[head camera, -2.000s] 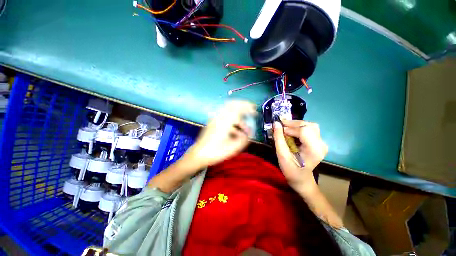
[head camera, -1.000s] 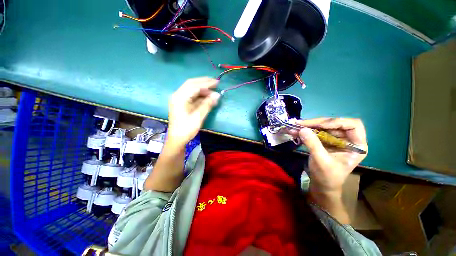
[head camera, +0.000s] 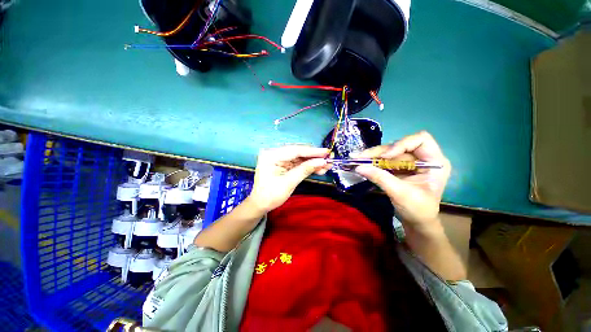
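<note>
A black camera head shell (head camera: 372, 133) with a pale circuit board (head camera: 350, 139) lies at the bench's near edge. Thin coloured wires run to it from the white-and-black camera body (head camera: 337, 45) behind. My left hand (head camera: 288, 172) pinches the yellow-black wire lead (head camera: 337, 126) near its end, at the board's left side. My right hand (head camera: 411, 178) holds a thin tool with a yellow-brown grip (head camera: 395, 165), its metal tip pointing left over the board near my left fingertips. The fingertips hide the wire's plug. A red lead (head camera: 304, 86) and a thin dark red lead (head camera: 298, 113) lie loose on the bench.
A second black camera unit (head camera: 214, 29) with loose coloured wires stands at the back left. A blue crate (head camera: 58, 227) with rows of white-and-black units (head camera: 149, 227) is below left. Cardboard (head camera: 562, 130) stands at the bench's right; open brown boxes (head camera: 518, 259) lie below.
My left hand has moved right with the yellow-black lead, from the loose wires to the board. My right hand has shifted slightly left and the tool lies more level. The view has shifted, moving the bench items left.
</note>
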